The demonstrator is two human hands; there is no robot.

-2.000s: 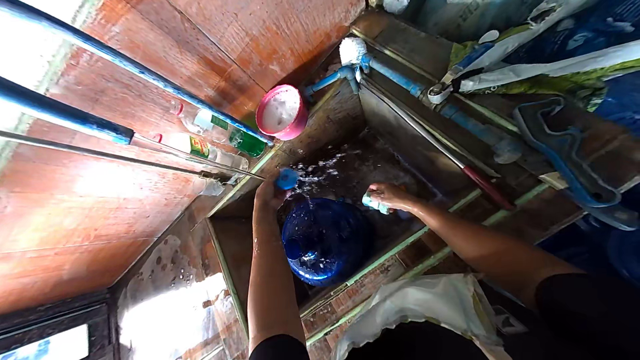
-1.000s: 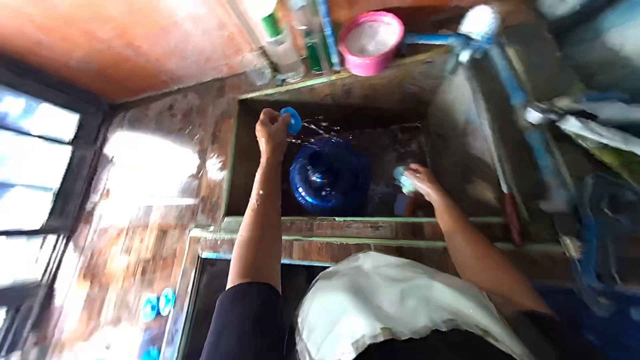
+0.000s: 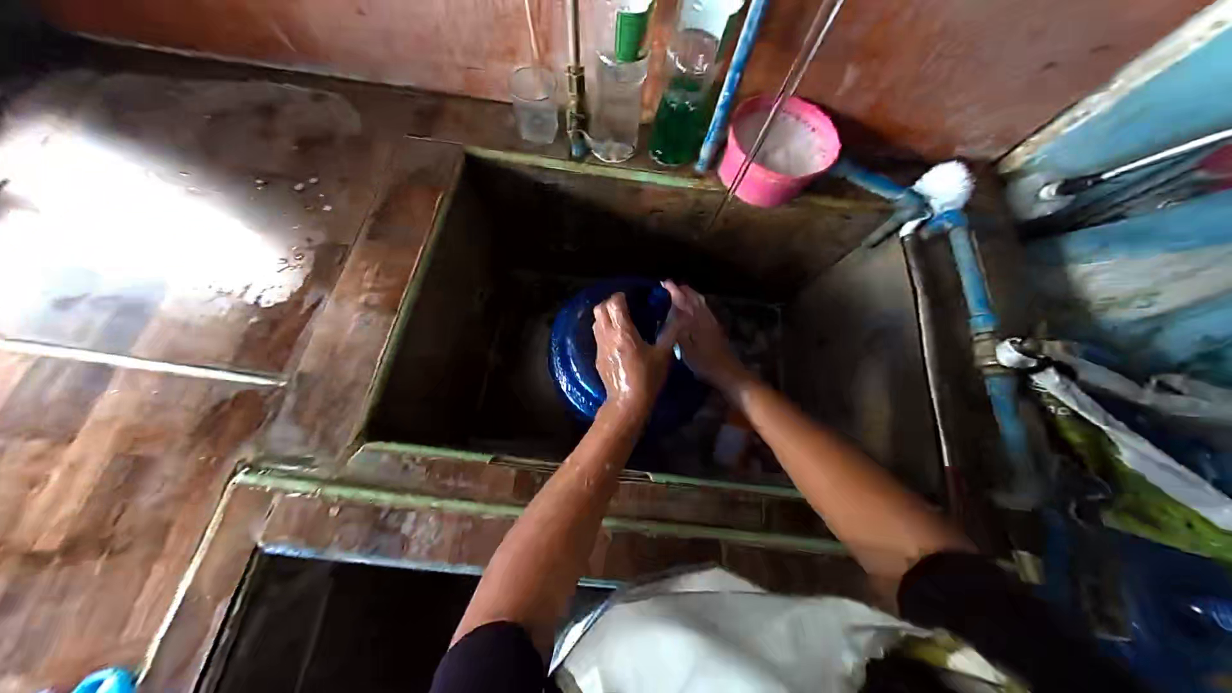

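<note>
A blue plastic water jug [image 3: 575, 361] stands in the dark tiled basin [image 3: 423, 318], seen from above. On top of it, wet and with fingers spread and bent, rests my left hand [image 3: 624, 358], near the jug's neck. Close beside it on the right, my right hand [image 3: 701, 337] is also at the top of the jug, with a small bit of something pale at its palm. My two hands nearly touch, and they hide the neck. What exactly lies between the fingers does not show clearly.
Along the basin's back rim stand a clear cup [image 3: 534, 104], bottles with green labels or liquid [image 3: 679, 120], and a pink tub of white powder [image 3: 770, 178]. Blue pipe [image 3: 974, 279] runs along the right side. A green-edged ledge [image 3: 539, 510] borders the front.
Both hands have come together over the jug; before, they were apart on either side of it. The blue cap-like piece in my left hand no longer shows. The view has shifted closer.
</note>
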